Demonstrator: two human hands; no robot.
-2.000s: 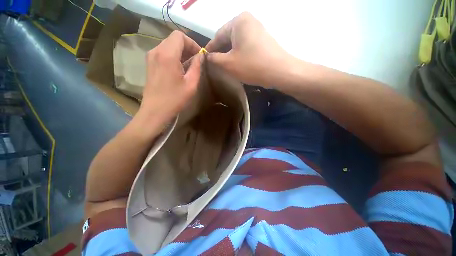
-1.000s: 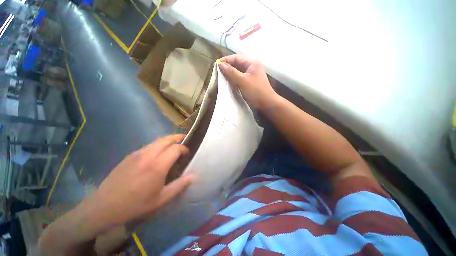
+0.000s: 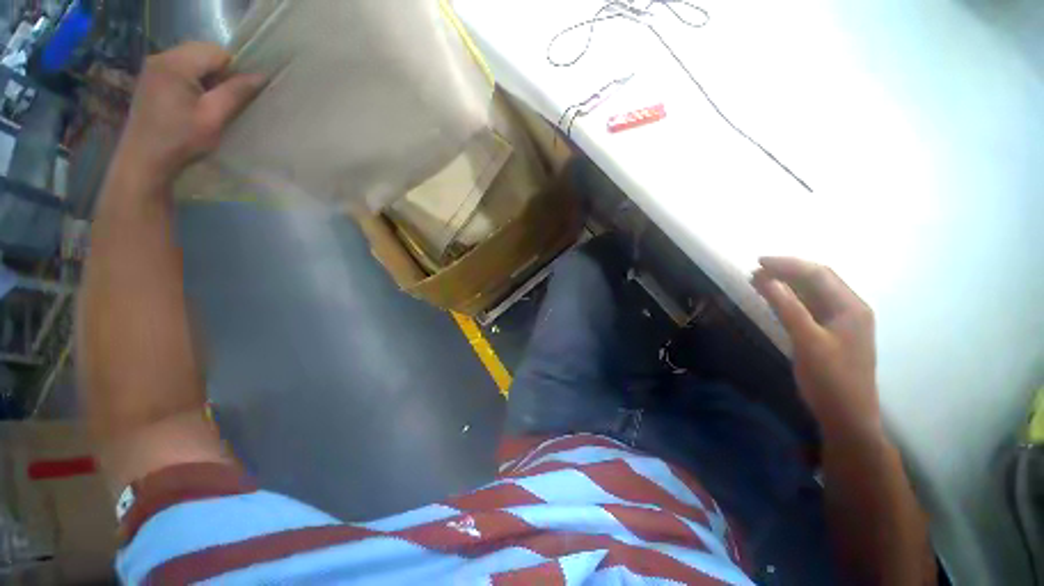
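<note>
My left hand (image 3: 189, 109) grips the edge of a beige pouch (image 3: 355, 97) at the upper left. The pouch hangs over the floor and partly over the carton, slightly blurred, with a thin yellow edge on its right side. My right hand (image 3: 819, 332) is empty, fingers loosely curled and apart, at the near edge of the white table (image 3: 916, 172). The open cardboard carton (image 3: 504, 263) stands beside the table, with beige pieces (image 3: 452, 200) inside; the pouch hides part of it.
A small red item (image 3: 635, 118) and dark cord (image 3: 744, 135) lie on the table. Yellow floor tape (image 3: 487, 355) runs below the carton. Dark stacked pieces with a yellow strap are cut off at the right edge. Another carton (image 3: 57, 509) is at the lower left.
My right hand has let go of the pouch corner and moved right to the table edge. My left hand has carried the pouch from my lap up and left, over the carton.
</note>
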